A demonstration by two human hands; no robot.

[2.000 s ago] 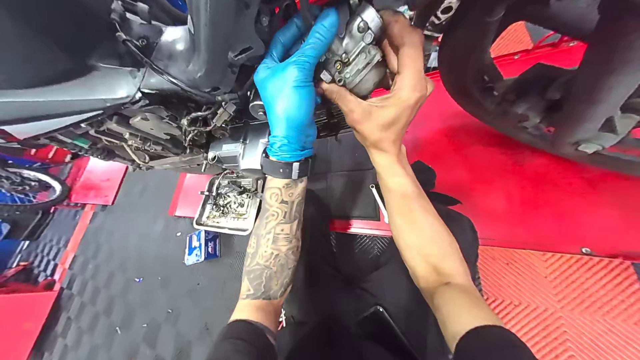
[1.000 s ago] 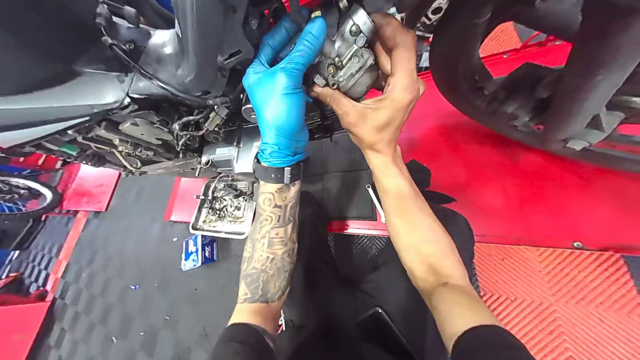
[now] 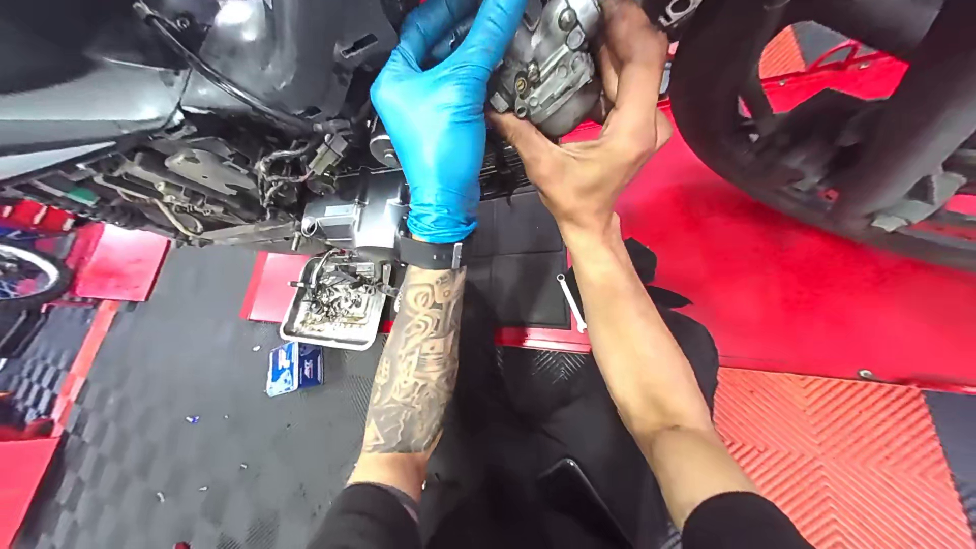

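A grey cast-metal engine part (image 3: 560, 72), which looks like a carburetor or throttle body, is at the top centre beside the motorcycle's frame. My right hand (image 3: 602, 145), bare, grips it from the right and below, thumb on its lower left edge and fingers behind its right side. My left hand (image 3: 442, 122), in a blue glove, is raised against its left side; its fingertips run past the top edge of the view, so what they touch is hidden. Below the left hand is a silver cylindrical engine housing (image 3: 362, 210).
A metal tray (image 3: 366, 339) of small hardware lies on the floor at left, a blue-and-white box (image 3: 295, 368) below it. A combination wrench (image 3: 572, 303) lies near my right forearm. The motorcycle's black wheel (image 3: 713, 152) stands at the right, over a red lift platform (image 3: 762, 305).
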